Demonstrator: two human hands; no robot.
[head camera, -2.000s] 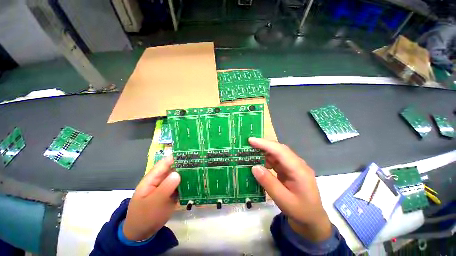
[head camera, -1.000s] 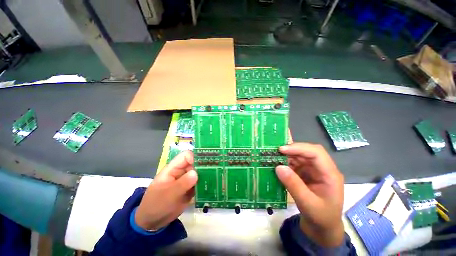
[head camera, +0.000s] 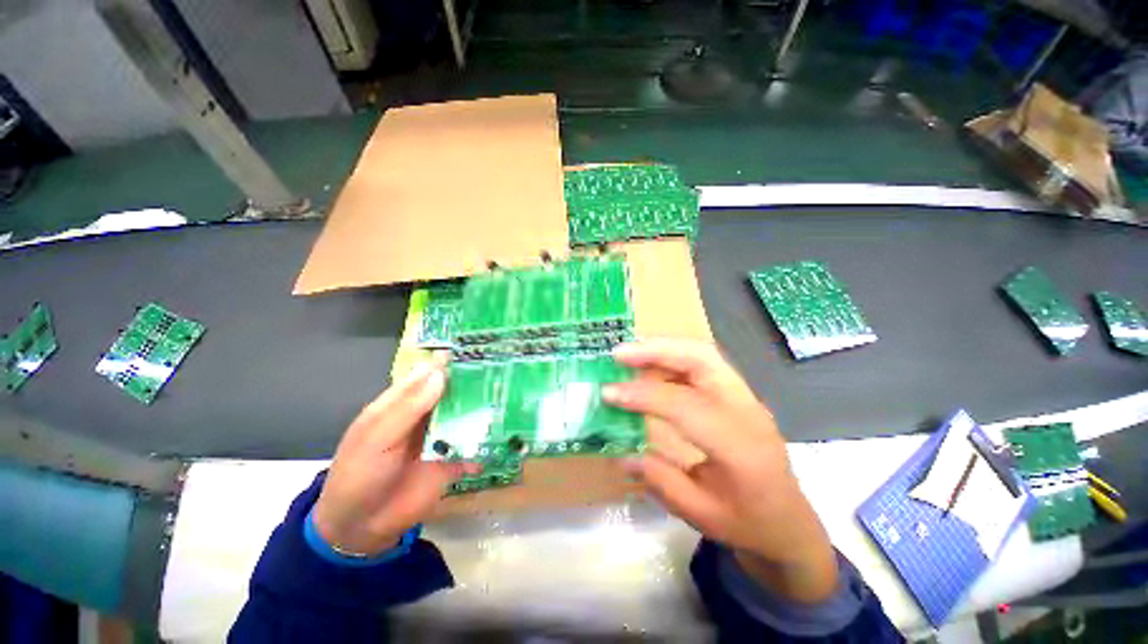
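Observation:
A green PCB panel (head camera: 535, 396) is held between my two hands, tilted away and slightly blurred. A dark component row runs across its middle, and small black round parts show along its near and far edges. My left hand (head camera: 388, 466) grips its left edge. My right hand (head camera: 724, 459) is at its right edge, fingers spread over the corner and side. Under it, a cardboard sheet (head camera: 674, 296) and parts of other green boards show. A second cardboard sheet (head camera: 441, 189) lies tilted behind, beside stacked PCB panels (head camera: 632, 204).
On the dark conveyor belt (head camera: 290, 377), boards lie at left (head camera: 151, 352) and right (head camera: 810, 308), with more farther right. A blue tray (head camera: 925, 522) with a white piece, another board (head camera: 1051, 478) and a yellow-handled tool (head camera: 1107, 497) lie at the right.
The held panel was upright and facing me; now it is tipped flatter and lower over the cardboard. My right-hand fingers have shifted on its edge. The camera view has moved slightly.

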